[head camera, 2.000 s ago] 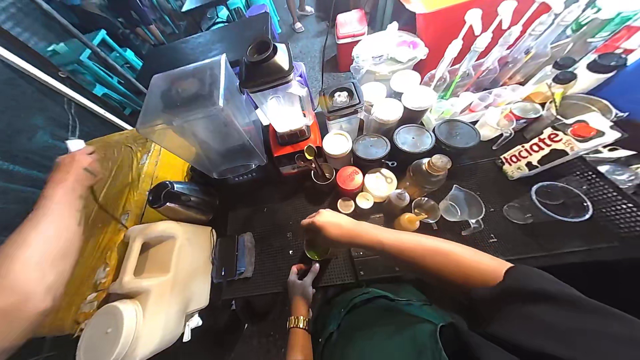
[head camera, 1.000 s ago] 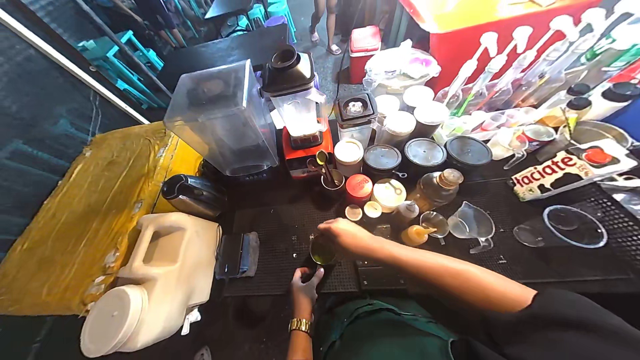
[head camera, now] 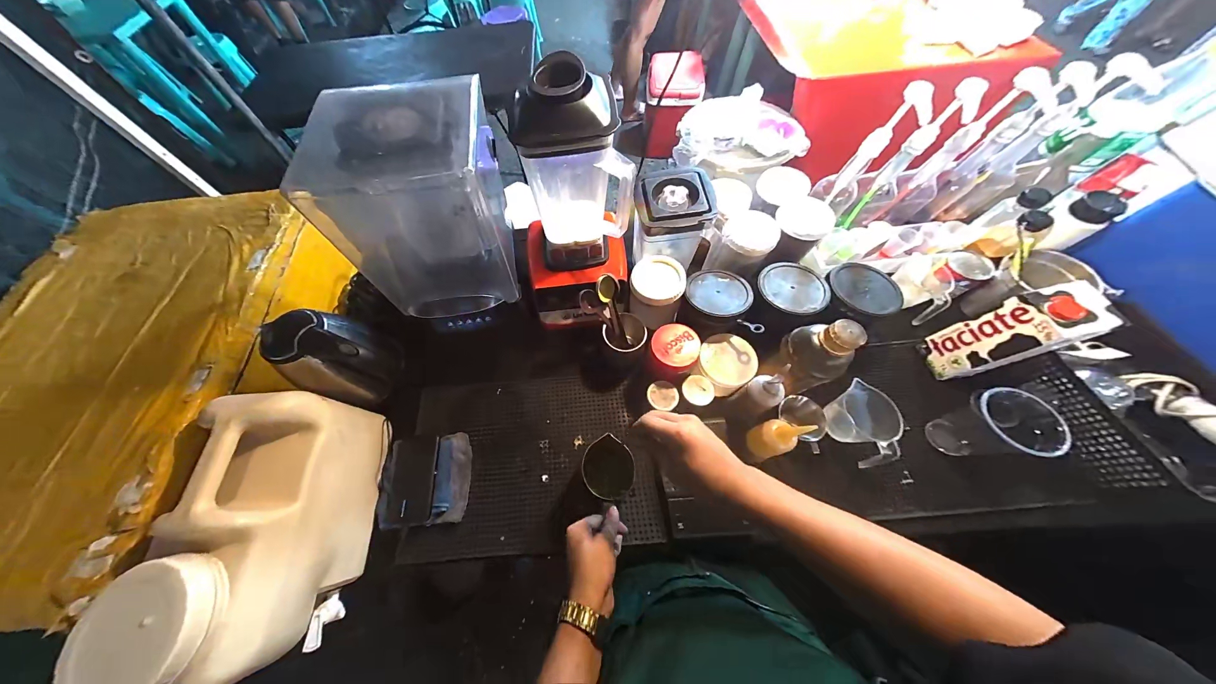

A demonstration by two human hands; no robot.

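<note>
My left hand [head camera: 593, 556], with a gold watch at the wrist, is closed around the handle of a small spouted pitcher [head camera: 608, 467] with dark green contents. The pitcher is over the black perforated bar mat [head camera: 513, 418]. My right hand [head camera: 679, 442] is just right of and beyond the pitcher, not touching it, its fingers curled; whether something thin is between them cannot be told. Close beyond it are two small round-topped containers [head camera: 662, 395]. An orange-filled squeeze bottle [head camera: 774, 438] lies to the right, beside a clear measuring jug [head camera: 863, 418].
A beige plastic jug [head camera: 332, 475] and an electric kettle [head camera: 328, 356] are at the left. Behind the mat stand a red-based blender [head camera: 575, 266], a cup with spoons [head camera: 624, 334] and lidded jars [head camera: 793, 288]. A clear plastic cup [head camera: 997, 423] lies at the right, near pump bottles [head camera: 912, 142].
My right hand has moved from over the pitcher to its right side. My left hand is now on the handle, below the pitcher's rim. A hand at the far left two seconds ago is out of view.
</note>
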